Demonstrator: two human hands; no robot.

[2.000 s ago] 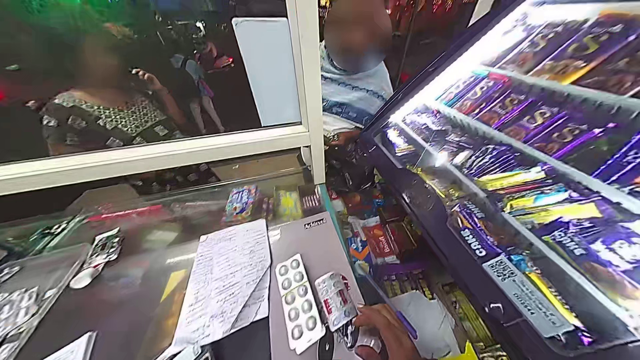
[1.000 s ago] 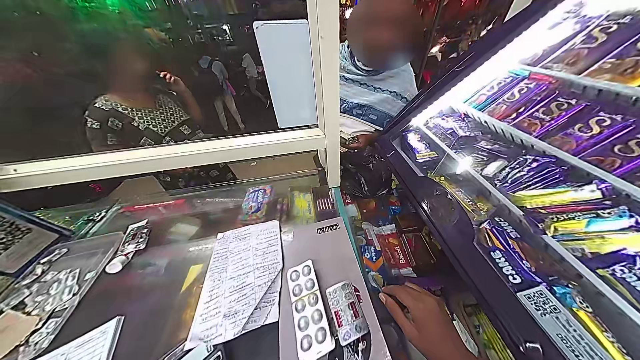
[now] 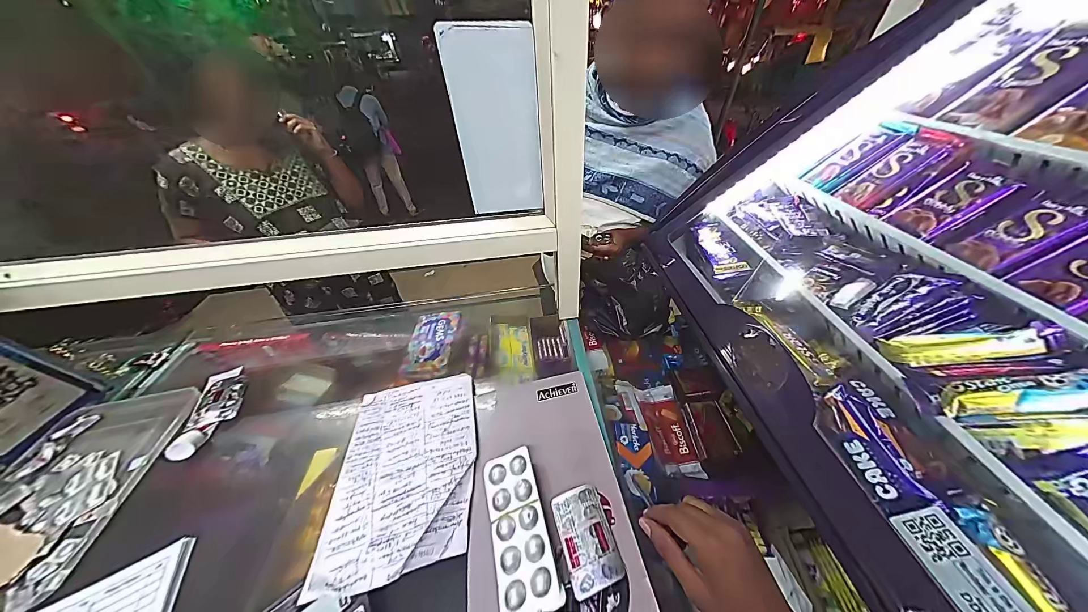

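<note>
My right hand (image 3: 710,544) hangs over the gap right of the counter, fingers loosely curled, with nothing seen in it. Just left of it, a foil tablet strip (image 3: 588,540) printed in red and a longer blister pack of round tablets (image 3: 520,527) lie on a grey notebook (image 3: 544,442). Beside these, a handwritten paper sheet (image 3: 399,484) with a folded lower edge rests on the glass counter. My left hand is out of view.
A plastic tray (image 3: 161,425) of blister strips stands at left, near a printed pad (image 3: 127,586). A lit rack (image 3: 765,357) of wrapped snacks leans at right; biscuit packs (image 3: 671,429) lie below. Beyond the window frame (image 3: 565,153) are people, one beside a black plastic bag (image 3: 627,293).
Two seconds ago my right hand was at the red-printed strip; it is now apart from it, to its right. The view has swung somewhat left.
</note>
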